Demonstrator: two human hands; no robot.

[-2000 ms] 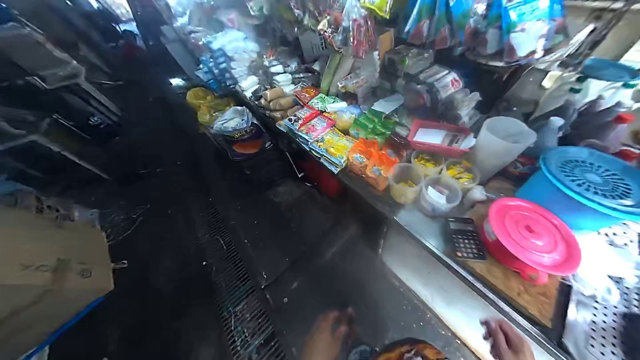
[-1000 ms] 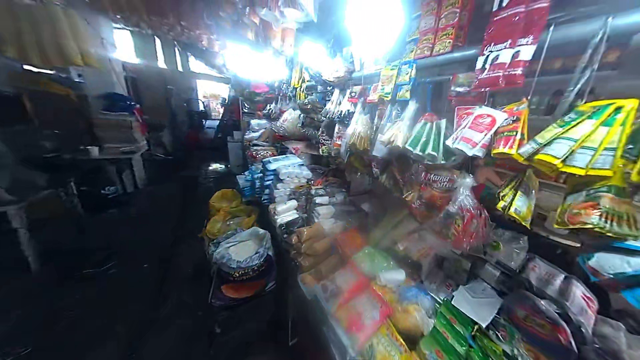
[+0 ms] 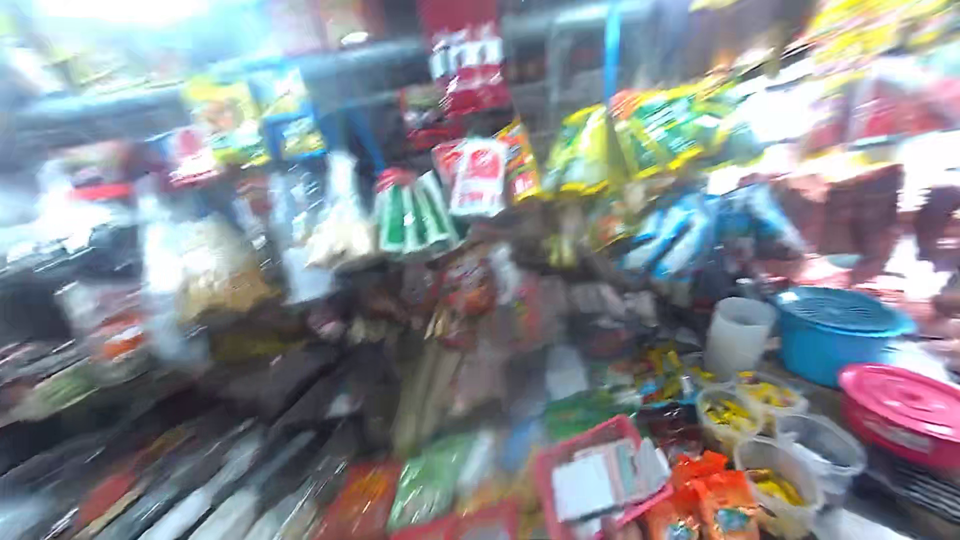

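Note:
Neither my left hand nor my right hand can be made out in this blurred view. On the stall counter, a pink plastic tray [image 3: 541, 480] holds pale papers or cards. Orange packets [image 3: 712, 499] lie just right of it, beside clear plastic tubs [image 3: 776, 480] with yellow packets inside. A pink lidded container [image 3: 904, 416] stands at the right edge, with a blue lidded tub [image 3: 840, 334] behind it. A translucent white container [image 3: 739, 337] is left of the blue tub.
Above the counter, a rail [image 3: 375, 49] carries hanging goods: red sachet strips [image 3: 469, 67], green-and-white packets [image 3: 415, 214], yellow-green packets [image 3: 667, 127] and blue packets [image 3: 675, 232]. Bags with pale contents [image 3: 341, 225] hang to the left. Blurred packets cover the lower left.
The view has swung widely, from the floor and counter to the hanging goods. Two seconds ago both hands showed at the bottom edge; they are out of view now.

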